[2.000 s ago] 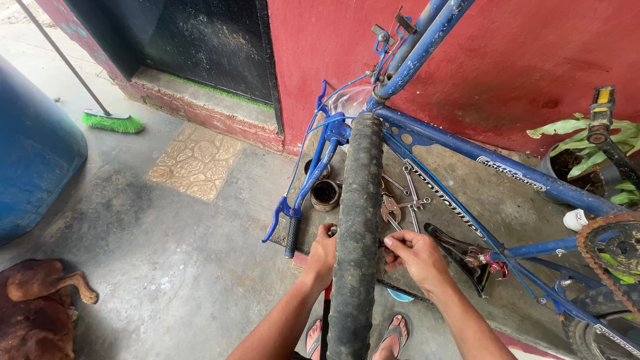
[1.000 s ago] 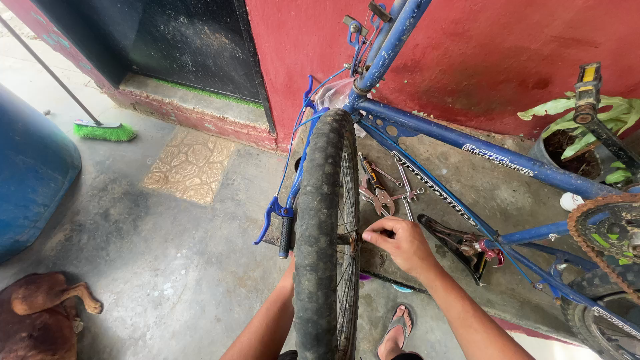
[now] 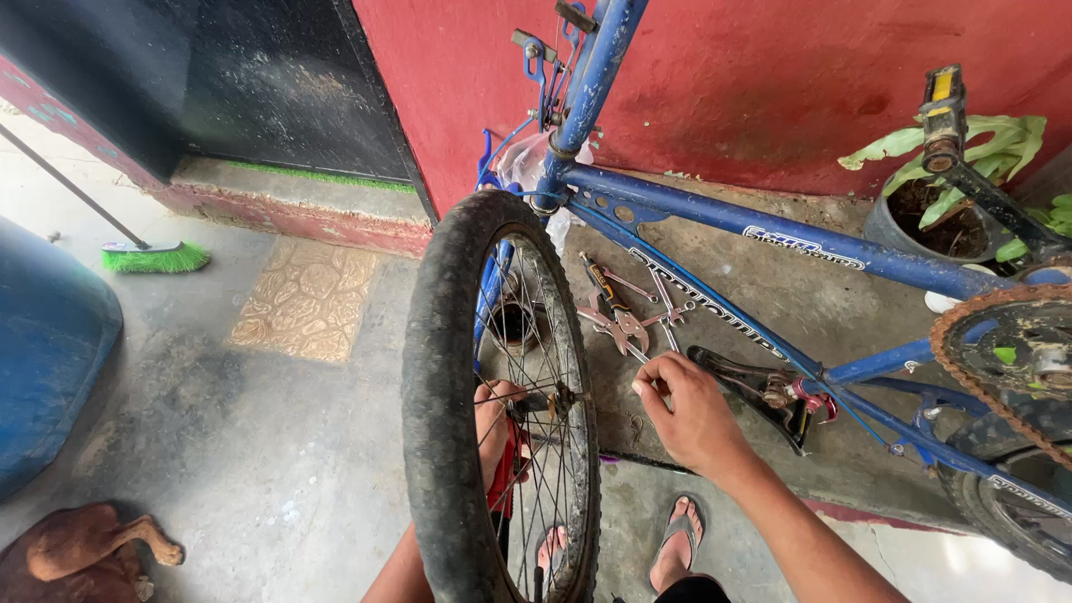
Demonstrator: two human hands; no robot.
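A bicycle wheel (image 3: 444,394) with a worn knobby tire stands upright before me, its spokes and hub (image 3: 557,402) facing right. Behind the spokes, my left hand (image 3: 494,419) is at the far side of the hub, fingers partly hidden, seemingly holding the axle end. My right hand (image 3: 691,410) is raised to the right of the hub, apart from it, fingers curled; whether something small is between them cannot be told. A blue bicycle frame (image 3: 670,201) rests upside down to the right. Locking pliers (image 3: 624,322) and several wrenches (image 3: 662,297) lie on the ground beyond my right hand.
A black bicycle saddle (image 3: 754,394) is beneath the frame. A rusty chain (image 3: 946,352) and a potted plant (image 3: 904,226) are at right. A can (image 3: 512,322) stands behind the wheel. At left are a green broom (image 3: 155,257), a blue barrel (image 3: 50,352) and a lying dog (image 3: 84,553).
The wheel has turned from nearly edge-on, so its spokes and hub now show. My right hand has moved away from the hub, to the right.
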